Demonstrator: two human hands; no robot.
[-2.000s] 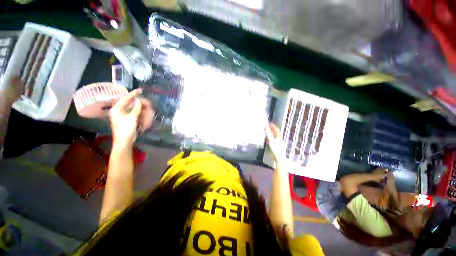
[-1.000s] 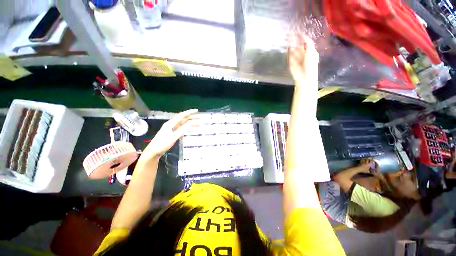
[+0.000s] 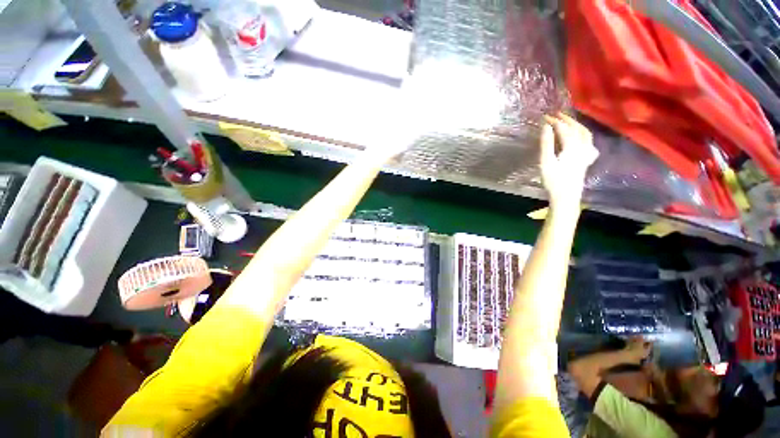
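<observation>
The stack of clear blister trays (image 3: 487, 94) stands on the white upper shelf, silvery and ridged. My left hand (image 3: 419, 107) reaches to its left front part; the hand is washed out by glare, so its fingers and grip do not show. My right hand (image 3: 568, 154) is at the stack's right side, fingers bent, thumb and fingers apart; whether it touches a tray is unclear. A blister tray with bright white pieces (image 3: 363, 278) lies on the dark bench below my arms.
A white bin with striped part rows (image 3: 446, 299) stands right of the tray, another bin (image 3: 98, 257) far left. A pink fan (image 3: 162, 282), pen holder (image 3: 195, 175), blue-lidded jar (image 3: 190, 64) and clear bottle (image 3: 255, 47) are at left. Red bags (image 3: 658, 94) lie right. A neighbour (image 3: 633, 411) sits right.
My left hand has moved from beside the filled tray up to the stack on the shelf. My right hand has shifted to the stack's right side. The view has tilted up toward the shelf.
</observation>
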